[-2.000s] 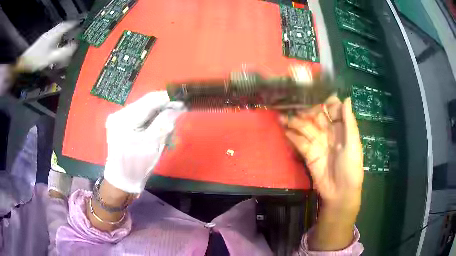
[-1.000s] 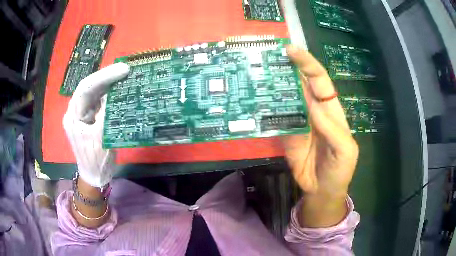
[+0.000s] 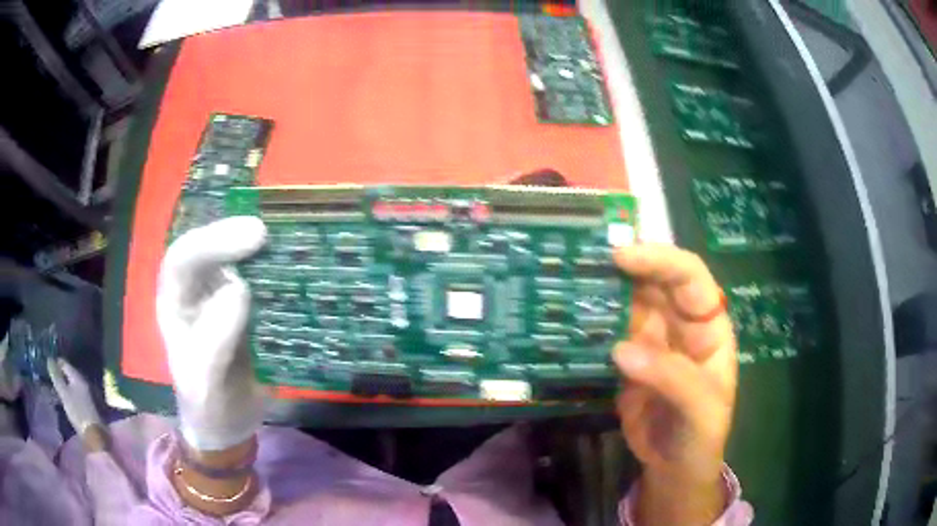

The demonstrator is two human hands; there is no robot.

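Note:
A green circuit board is held up in front of me, component side facing me. Its pin headers run along the far edge and a square chip with a pale top sits near the middle. My left hand, in a white glove, grips the board's left end. My right hand, bare with a ring, grips its right end. The fingers behind the board are hidden. The picture is somewhat blurred.
A red-orange mat lies beneath. One loose board lies on it at left, another at far right. A green conveyor at right carries several boards. A second person's gloved hand shows at lower left.
The board was edge-on and blurred, then turned component side up; it now faces me more squarely and sits lower in view. Both hands still hold its ends. The view has shifted.

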